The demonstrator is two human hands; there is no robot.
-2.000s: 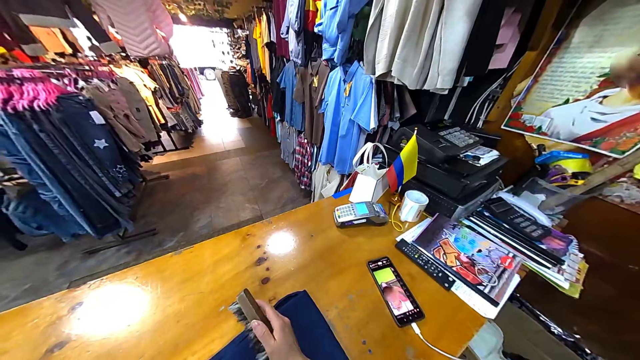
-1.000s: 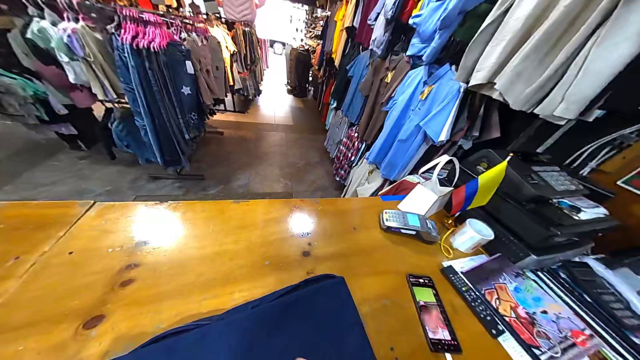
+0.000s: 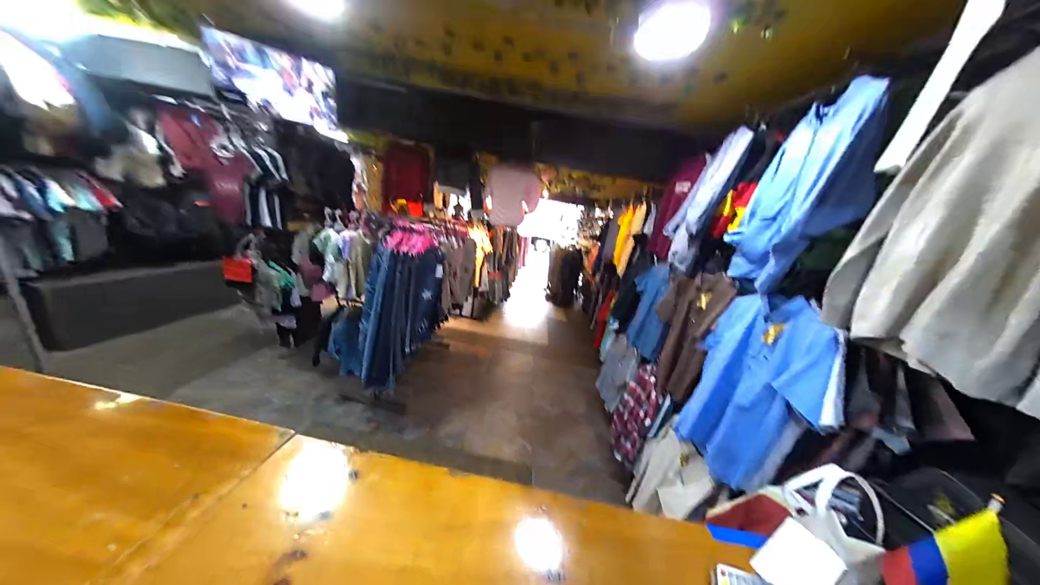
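Note:
Neither of my hands shows in this view, so what they hold or touch is hidden. The far part of a varnished wooden counter (image 3: 422,520) runs along the bottom. At its right end stand a white handled bag (image 3: 863,520) and a small yellow, blue and red flag (image 3: 946,552). Only the top edge of a card payment terminal (image 3: 734,575) shows at the lower border. The dark blue folded cloth, the brush and the phone are out of view.
Past the counter a tiled floor aisle (image 3: 487,390) leads to a bright opening. Jeans (image 3: 398,317) on pink hangers stand on a rack left of it. Blue shirts (image 3: 756,382) and beige garments (image 3: 951,244) hang on the right. A screen (image 3: 272,77) is mounted high at the left.
The view has swung up and to the left. Two seconds ago a hand held a brush on the dark blue cloth; one second ago the cloth lay without the brush in sight. Both have left the view.

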